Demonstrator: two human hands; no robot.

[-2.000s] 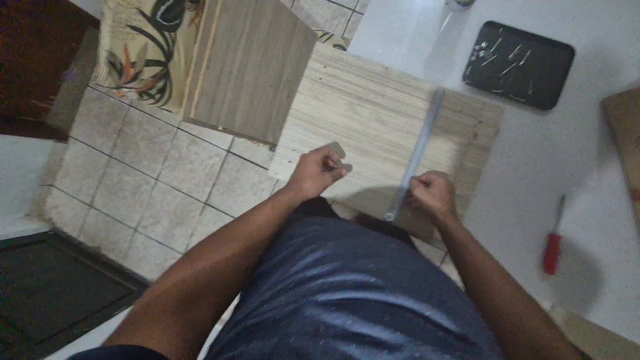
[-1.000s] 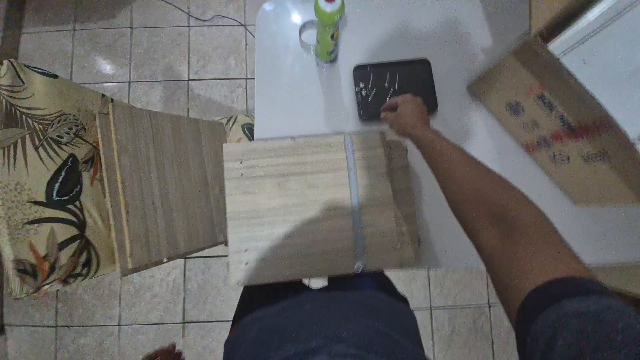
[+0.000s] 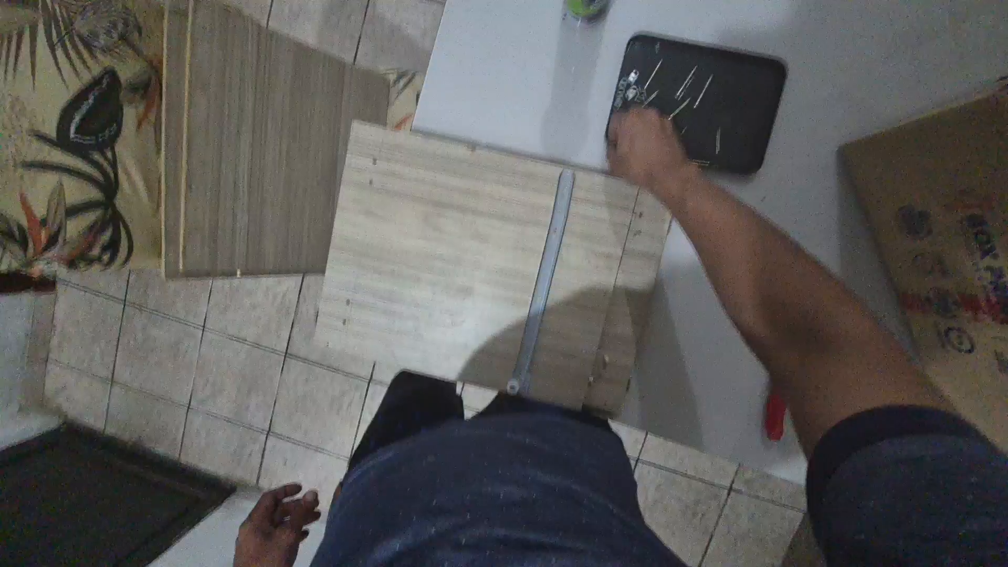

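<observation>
My right hand [image 3: 650,153] is over the near left corner of a black tray [image 3: 736,118] that holds several screws and small metal parts; its fingertips are blurred, so I cannot tell whether they pinch anything. At the lower left hangs my left hand [image 3: 277,524], fingers apart and holding nothing. A wooden panel [image 3: 441,260] lies partly over the white table, in front of my body. Across it runs a metal drawer slide [image 3: 551,252], with small holes in the wood near the panel's edges.
Another wooden piece [image 3: 260,142] rests on floral fabric [image 3: 87,157] at the left. A cardboard box [image 3: 937,236] with printing stands at the right. A red screwdriver handle [image 3: 775,413] shows beside my right forearm. A green container [image 3: 587,8] is at the top edge. Tiled floor [image 3: 228,346] lies below.
Both hands were over the panel two seconds ago. My right hand has moved to the black tray, and my left hand has dropped away to the lower left. The view has shifted.
</observation>
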